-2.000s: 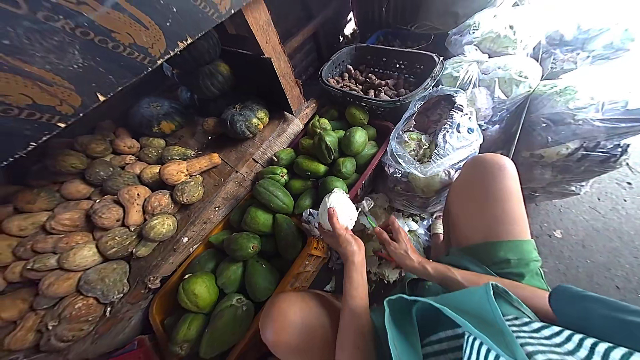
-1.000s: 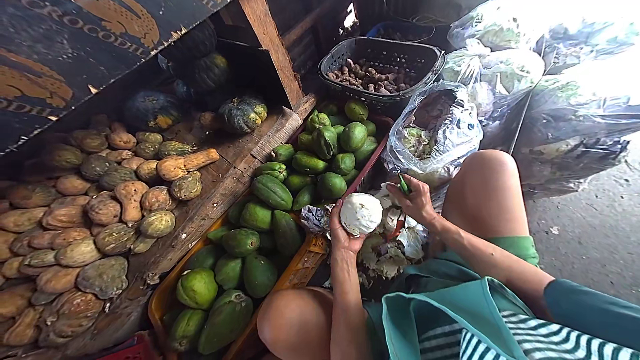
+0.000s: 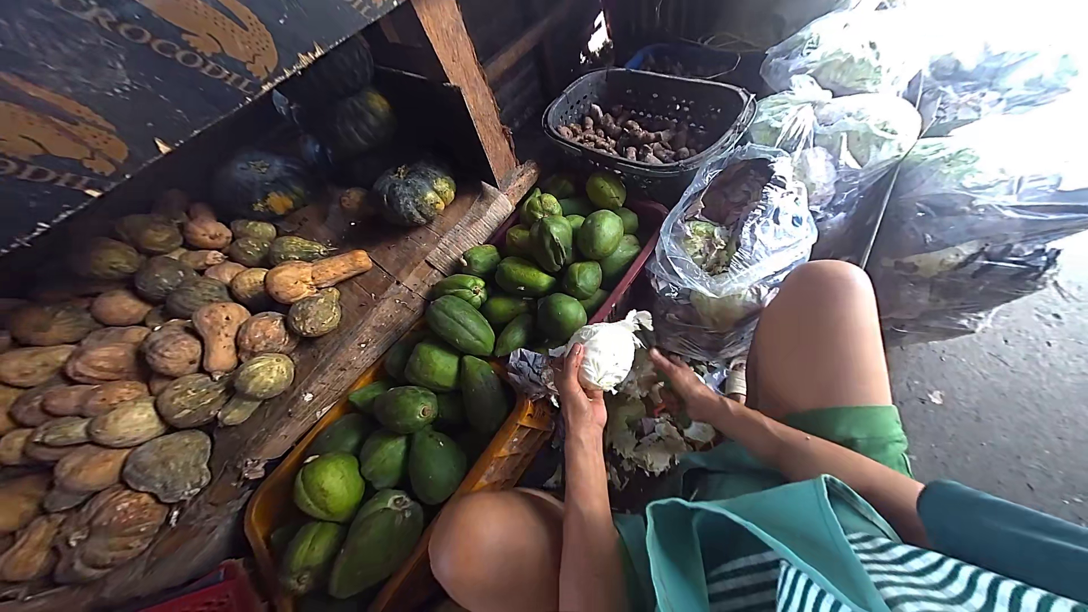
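Observation:
My left hand (image 3: pixel 582 398) holds a pale, whitish head of cabbage (image 3: pixel 607 355) from below, its top edge ragged with leaf ends. Just to the right of it is my right hand (image 3: pixel 687 389), fingers stretched toward the cabbage; whether the green-handled tool is still in it cannot be seen. Under both hands lies a heap of loose, wilted trimmed leaves (image 3: pixel 650 440). A crumpled piece of wrapping (image 3: pixel 532 374) sits beside my left hand, against the crate of green papayas.
Left are an orange crate (image 3: pixel 501 459) of papayas and a wooden shelf (image 3: pixel 314 399) with squashes. Behind stand a red crate (image 3: pixel 650 242), a black basket (image 3: pixel 646 85) of brown roots and an open plastic bag (image 3: pixel 680 255) of leaves. Bagged vegetables (image 3: pixel 867 127) lie at right.
The cabbage has tilted, with its ragged end now up and to the right. The green-handled tool seen in my right hand earlier is no longer visible, and that hand's fingers have straightened.

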